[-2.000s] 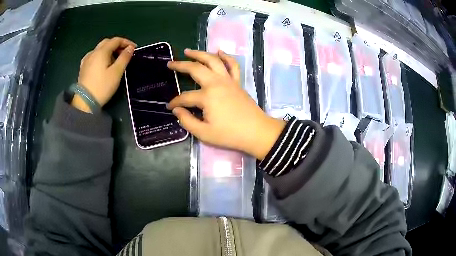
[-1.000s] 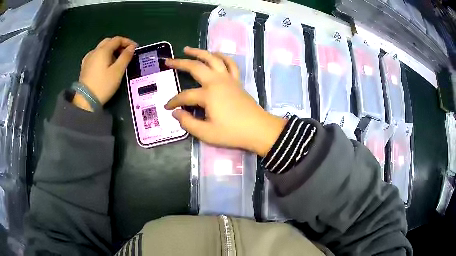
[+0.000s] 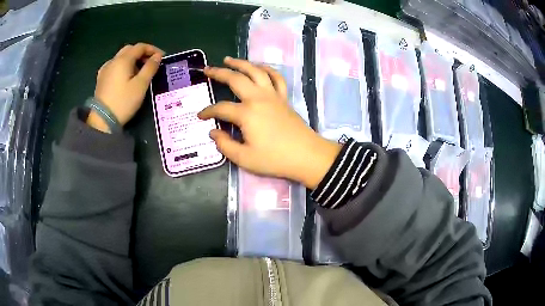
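Note:
A smartphone (image 3: 183,128) with a pale pink rim lies on the dark green mat, left of the tray. Its screen is lit pink-white with a darker band at the top. My left hand (image 3: 124,83) is at its upper left corner, with thumb and index fingertips together at the edge; whether they grip it is unclear. My right hand (image 3: 263,119) is over the phone's right side, fingers apart, a fingertip at the screen. It holds nothing. The hand covers part of a blister tray (image 3: 232,209) of bagged phones (image 3: 340,77).
Stacked clear trays (image 3: 18,131) stand along the left edge. More stacked trays (image 3: 478,36) lie beyond the white strip (image 3: 382,25) at the upper right. Another tray edge (image 3: 533,221) shows at the far right. The dark green mat (image 3: 179,221) lies under the work.
The phone screen went from dark to lit pink-white, and its content has since shifted. My right fingers have moved slightly over the screen. My left hand has hardly moved.

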